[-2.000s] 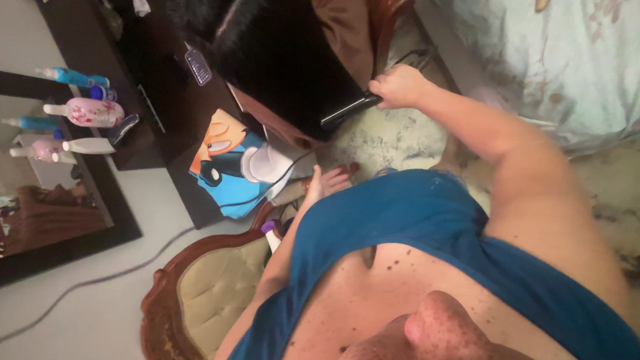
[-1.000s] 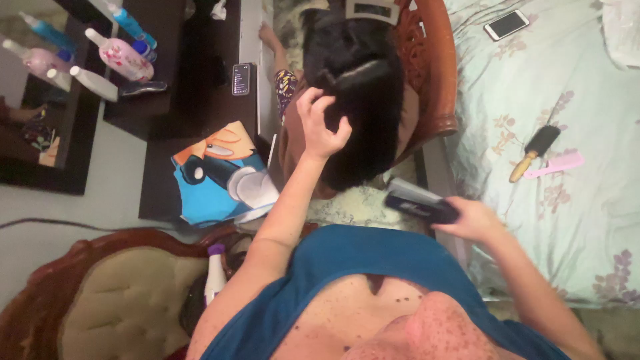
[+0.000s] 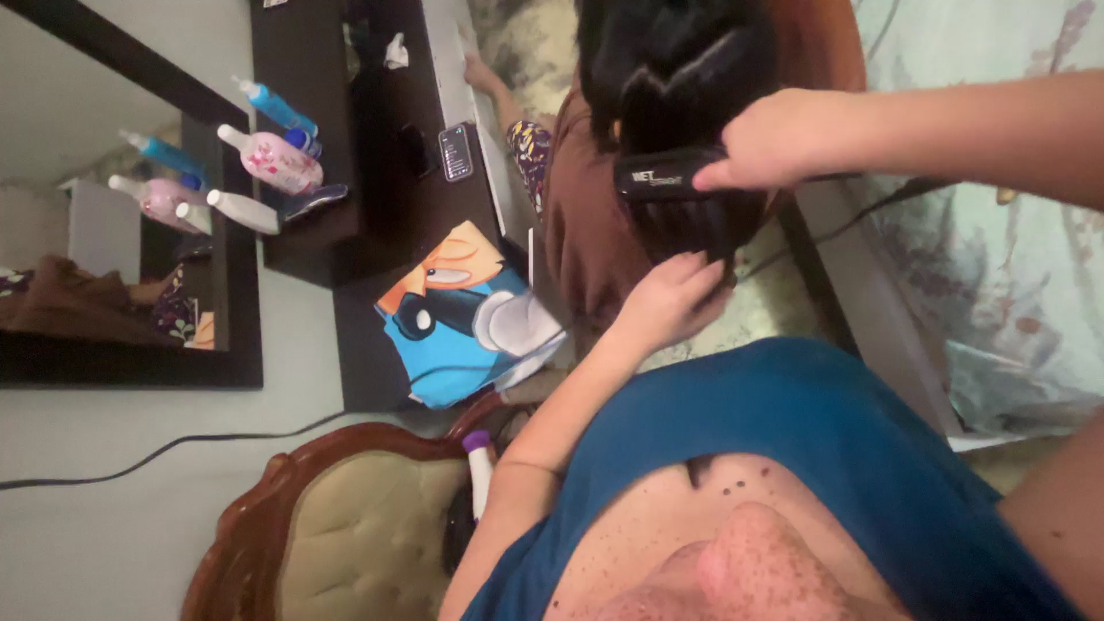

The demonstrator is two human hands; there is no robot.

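Observation:
A seated person's dark hair [image 3: 681, 95], parted with a zigzag line, hangs at the upper middle over a brown cape [image 3: 582, 241]. My right hand [image 3: 763, 142] is closed around a black hair straightener [image 3: 664, 175] that lies across the hair; its plates are mostly hidden. Just below the straightener, my left hand [image 3: 677, 302] has its fingertips on the lower ends of the hair. Whether those fingers pinch a lock is hard to see.
A dark dresser [image 3: 371, 345] at left carries bottles [image 3: 280, 161], a phone [image 3: 457, 153] and a printed cloth bag [image 3: 466, 319]. A tufted chair [image 3: 371, 526] stands lower left. At right is a bed [image 3: 1018, 345]; a cord [image 3: 871, 207] runs beside it.
The straightener, held apart from the hair at right one second ago, is now across the hair. My left hand has come down from the top of the head to the hair ends.

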